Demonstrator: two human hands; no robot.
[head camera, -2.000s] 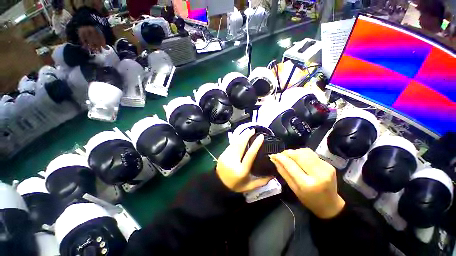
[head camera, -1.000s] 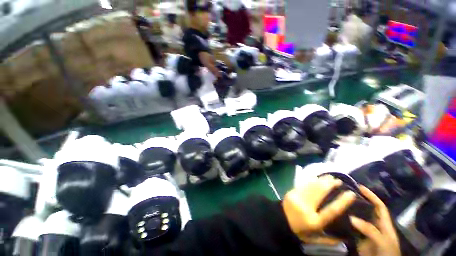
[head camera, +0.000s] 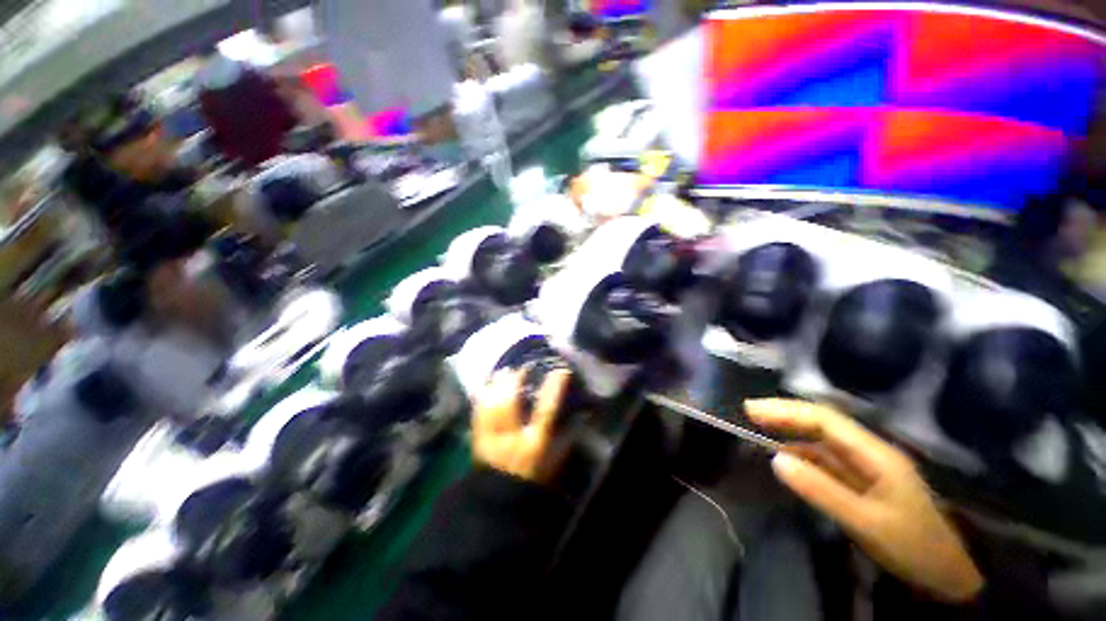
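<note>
A PTZ dome camera (head camera: 534, 357) with a white hood and black ball stands in front of me at the near end of a row on the bench. My left hand (head camera: 519, 427) lies on its front, fingers spread over the black ball; the fingertips are blurred. My right hand (head camera: 855, 485) is off the camera, to the right above the bench edge, fingers loosely apart with nothing visible in them. A thin cord (head camera: 710, 500) hangs below the bench edge between my hands.
The test monitor (head camera: 885, 109) shows four red-blue-purple panes. More dome cameras (head camera: 879, 337) stand at the right. Another row of cameras (head camera: 364, 370) stands along the green conveyor belt (head camera: 418, 510) at the left. A blurred person (head camera: 152, 231) is at the far left.
The view has swung back right to the monitor. My right hand has left the camera and moved right. My left hand stays on the camera, which now stands in the row.
</note>
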